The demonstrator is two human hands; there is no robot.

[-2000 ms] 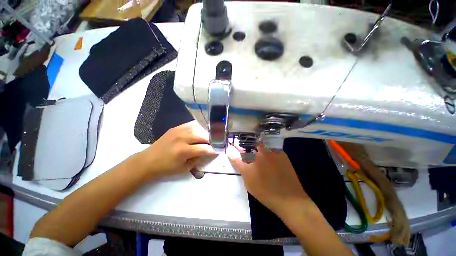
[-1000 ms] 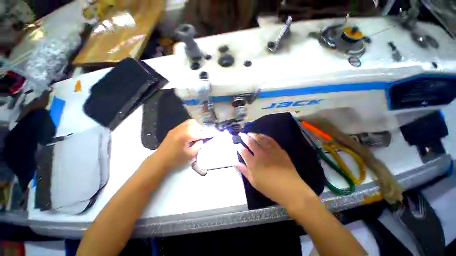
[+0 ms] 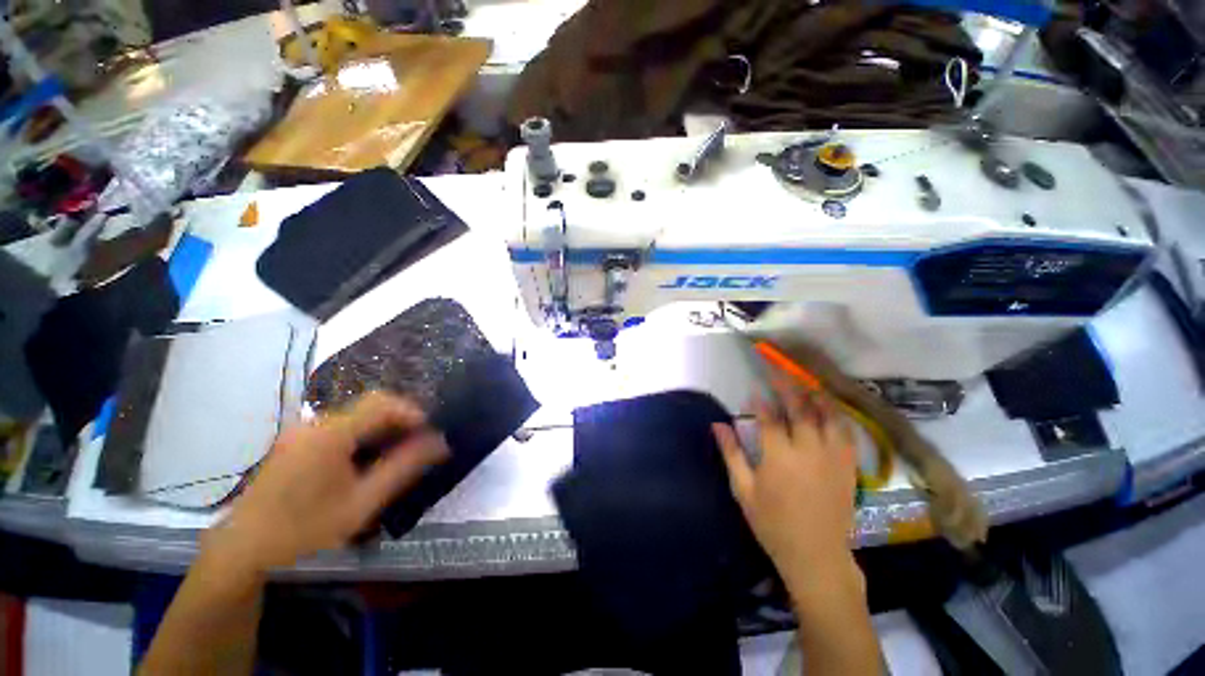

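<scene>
A speckled dark panel [image 3: 397, 346] with a black part [image 3: 486, 416] lies left of the needle, reaching the table's front edge. My left hand [image 3: 324, 482] is blurred over its lower left side, thumb and fingers bent; whether it grips the panel is unclear. Black fabric panels [image 3: 654, 489] lie in front of the machine and hang over the front edge. My right hand [image 3: 800, 462] is palm down at their right, fingers apart, thumb by their edge, partly covering the scissors [image 3: 875, 449]. The presser foot [image 3: 604, 346] is lit, with no fabric visible under it.
The white sewing machine [image 3: 819, 225] stands behind the work. Black panels with a textured band [image 3: 357, 238] lie upper left, grey-backed panels [image 3: 218, 409] far left. A tan fibre bundle [image 3: 925, 469] lies right of my right hand. A measuring tape [image 3: 489, 545] runs along the front edge.
Both hands have left the needle area, left hand to the left, right hand to the right. The speckled panel now lies flat left of the needle. The black panels sit further left and forward. The view has pulled back.
</scene>
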